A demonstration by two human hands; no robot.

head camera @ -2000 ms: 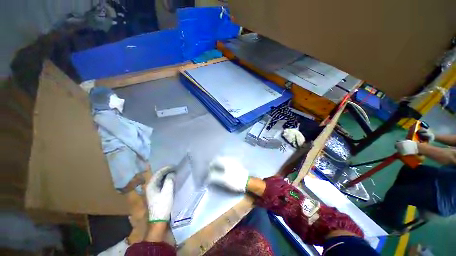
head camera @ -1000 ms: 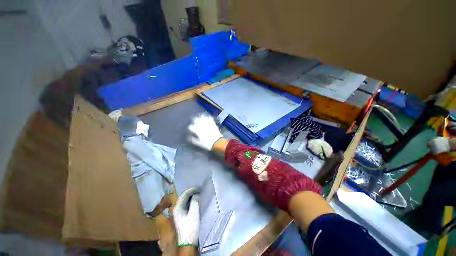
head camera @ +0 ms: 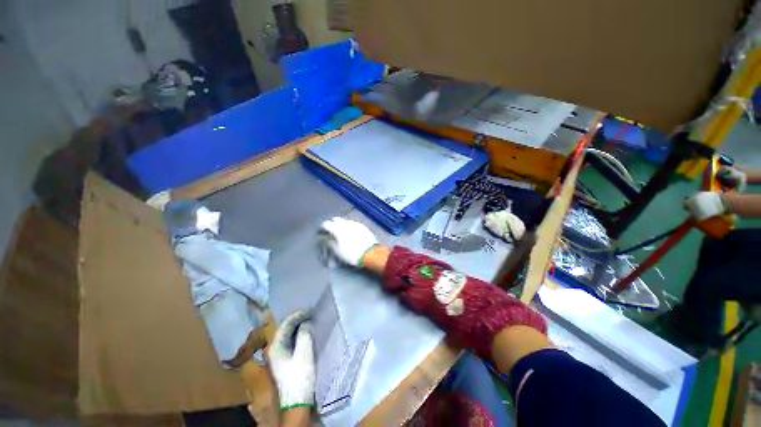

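My left hand (head camera: 294,363), in a white glove with a green cuff edge, is at the near bench edge against the left side of the bracket stack (head camera: 344,379). Its fingers are curled; whether they grip the stack is unclear. The stack is striped grey with thin edges, and a pale flat face (head camera: 330,325) stands up at its back left. My right hand (head camera: 349,242), in a white glove, is over the middle of the bench, beyond the stack. Its fingers are bent and blurred, and I cannot tell if they hold anything.
A pale blue rag (head camera: 225,279) lies left, beside a cardboard panel (head camera: 158,308). Pale sheets on blue board (head camera: 388,163) lie back right. Metal pieces (head camera: 451,233), striped cloth (head camera: 482,196) and a spare glove (head camera: 504,225) lie right. A person's gloved hand (head camera: 708,205) holds an orange-and-red tool.
The loose bracket seen mid-bench two seconds ago no longer shows there. My right hand moved from beside the stack to farther over the bench, then slightly back. My left hand stayed at the stack.
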